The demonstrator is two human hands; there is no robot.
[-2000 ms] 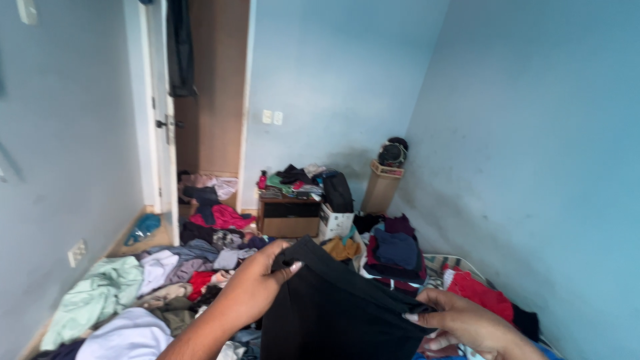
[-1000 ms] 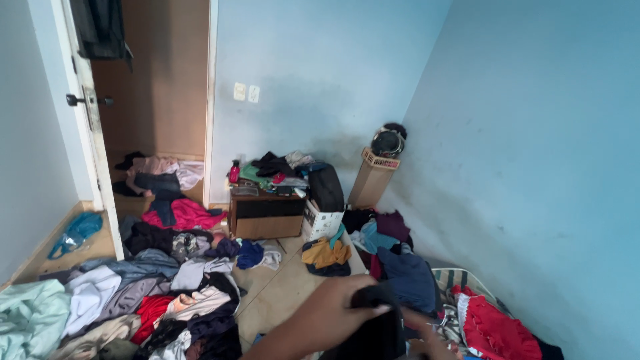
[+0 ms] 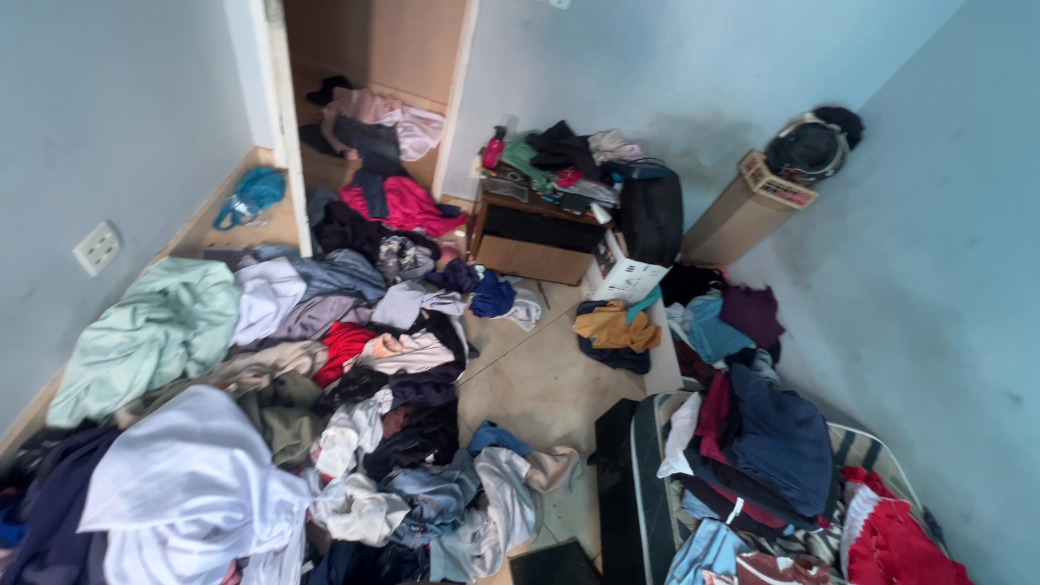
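Neither my left hand nor my right hand shows in the head view now. A large heap of clothes covers the floor on the left, with a white cloth (image 3: 195,487) in front, a mint green cloth (image 3: 150,337) by the wall and a red garment (image 3: 343,351) in the middle. On the right, a dark navy folded garment (image 3: 780,439) lies on a pile on a striped mattress (image 3: 650,479). Beside it is a red garment with ruffles (image 3: 902,540). The black garment held earlier cannot be told apart from the other dark clothes.
A low wooden cabinet (image 3: 532,258) bears clothes and a pink bottle (image 3: 493,148). Next to it stand a white box (image 3: 626,276) and a black bag (image 3: 652,215). A tall cardboard box (image 3: 731,215) holds up a dark helmet-like object (image 3: 804,150). Bare floor tiles (image 3: 520,374) run between the piles.
Both hands, which held a black garment two seconds ago, have gone out of view along with it. The view has tilted down towards the floor.
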